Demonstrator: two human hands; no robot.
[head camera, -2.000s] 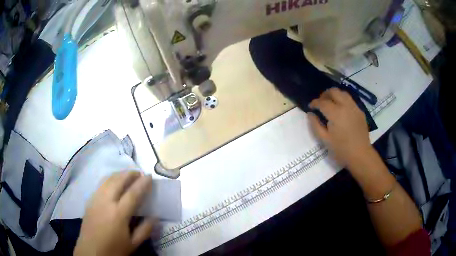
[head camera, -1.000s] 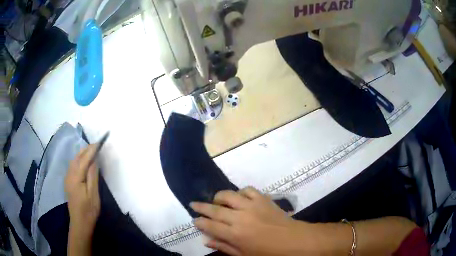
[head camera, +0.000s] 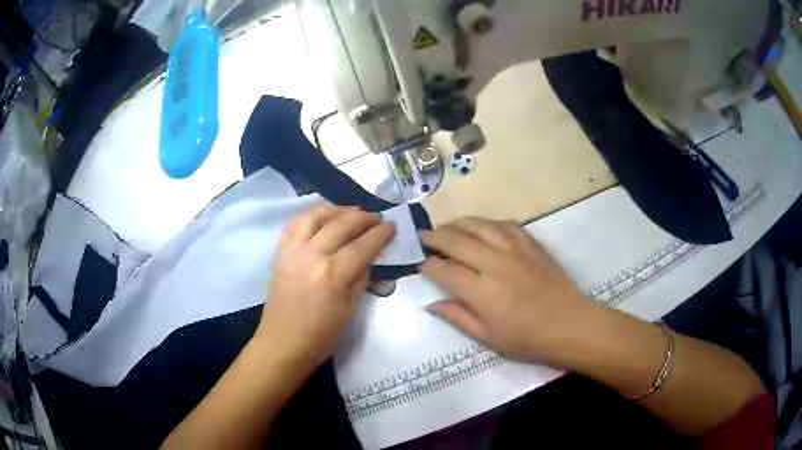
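Observation:
A pale grey-white panel (head camera: 207, 250) with dark fabric (head camera: 202, 369) under it lies left of the machine. A curved dark piece (head camera: 273, 141) runs from behind the panel's upper edge to just in front of the needle plate (head camera: 413, 178). My left hand (head camera: 325, 272) grips the panel's narrow right end, fingertips on it. My right hand (head camera: 506, 286) is beside it, fingertips at the end of the dark piece; whether they pinch it is hard to tell. The presser foot is partly hidden by the machine head (head camera: 387, 70).
A second curved dark piece (head camera: 637, 163) lies under the machine arm, with dark-blue-handled snips (head camera: 717, 176) beside it. A blue lamp (head camera: 189, 101) stands at upper left. A printed ruler (head camera: 440, 373) runs along the table front. Grey and navy pieces lie at far right.
The curved dark piece has moved from under my right hand at the front to the left of the needle plate. My left hand has brought the pale panel right, over it. Both hands are now close together.

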